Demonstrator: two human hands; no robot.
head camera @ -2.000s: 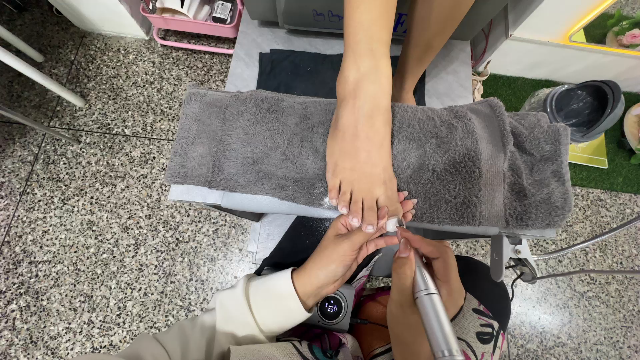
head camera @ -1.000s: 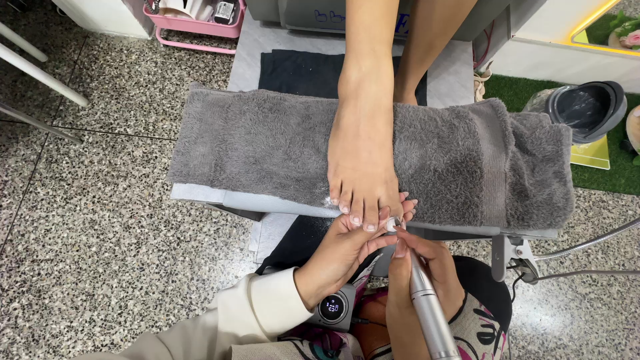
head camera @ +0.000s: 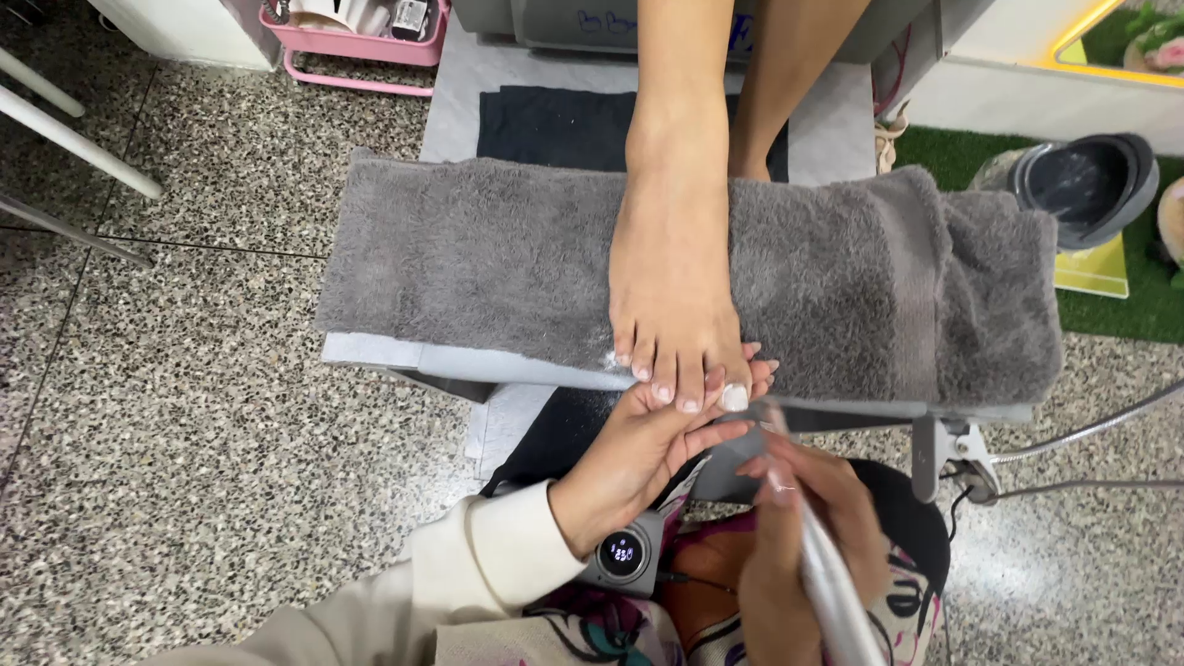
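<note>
Another person's bare foot (head camera: 672, 277) rests on a folded grey towel (head camera: 481, 250) over a footrest, toes toward me. The big toenail (head camera: 733, 398) looks white. My left hand (head camera: 647, 444) grips the toes from below and beside, its fingertips showing past the big toe. My right hand (head camera: 814, 527), blurred, holds a silver electric nail drill (head camera: 837, 592), its tip just below and right of the big toe, apart from the nail. White dust lies on the towel by the smallest toe. Near my left wrist is the drill's control unit (head camera: 622, 552) with a lit display.
A clamp (head camera: 962, 458) with a flexible metal arm (head camera: 1091, 430) is at the footrest's right end. Beyond it a dark grey tub (head camera: 1082, 185) stands over green artificial turf. A pink cart (head camera: 361, 42) is at the upper left, with white metal legs (head camera: 79, 139) at the far left.
My right hand and the drill have drawn back from the big toe, where the drill tip was at the nail. My left hand still holds the toes.
</note>
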